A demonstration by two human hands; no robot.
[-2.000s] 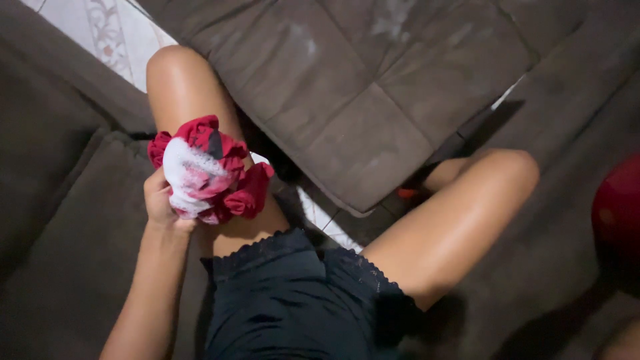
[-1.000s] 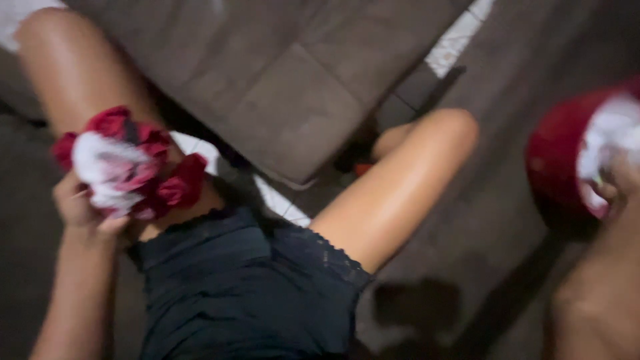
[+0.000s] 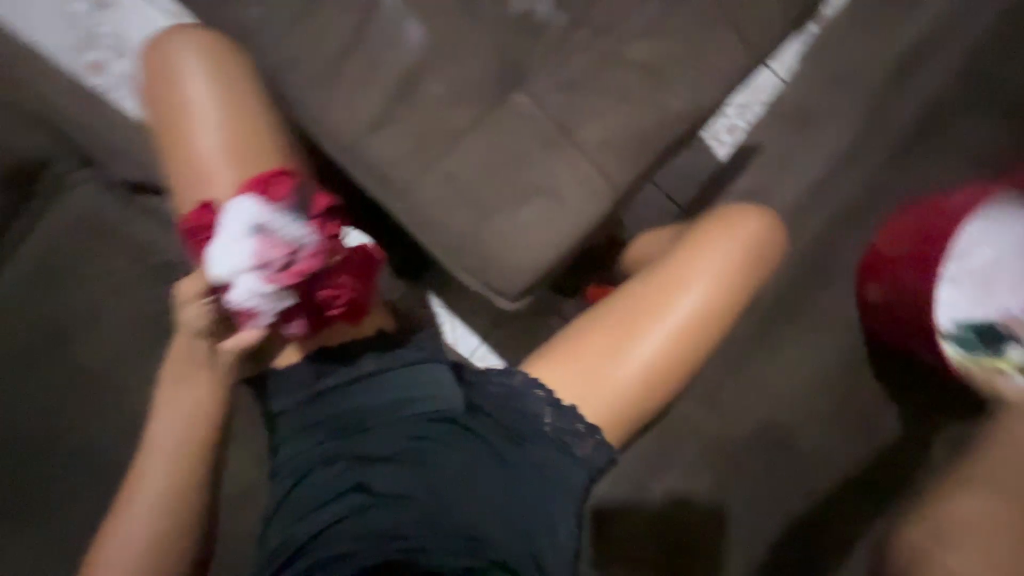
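Observation:
My left hand (image 3: 210,320) grips a bunched red cloth (image 3: 344,284) with white parts, resting over my left thigh. The white patches look fluffy or foamy; blur hides which. At the right edge lies a rounded red object (image 3: 904,272) with a white face or opening, cut off by the frame; its kind is unclear. My right hand (image 3: 996,380) is at its lower rim, badly blurred, beside a small dark green and yellowish patch (image 3: 980,338). Whether its fingers hold anything cannot be told.
A brown quilted cushion or ottoman (image 3: 512,200) stands in front of my spread legs. Brown upholstery (image 3: 72,320) lies on both sides. Pale patterned floor tiles (image 3: 752,108) show beyond the cushion's edges. Something small and orange-red (image 3: 598,293) is beside my right leg.
My right hand, out of sight two seconds ago, has come to the red object at the right. My left hand has kept hold of the cloth. The view has shifted.

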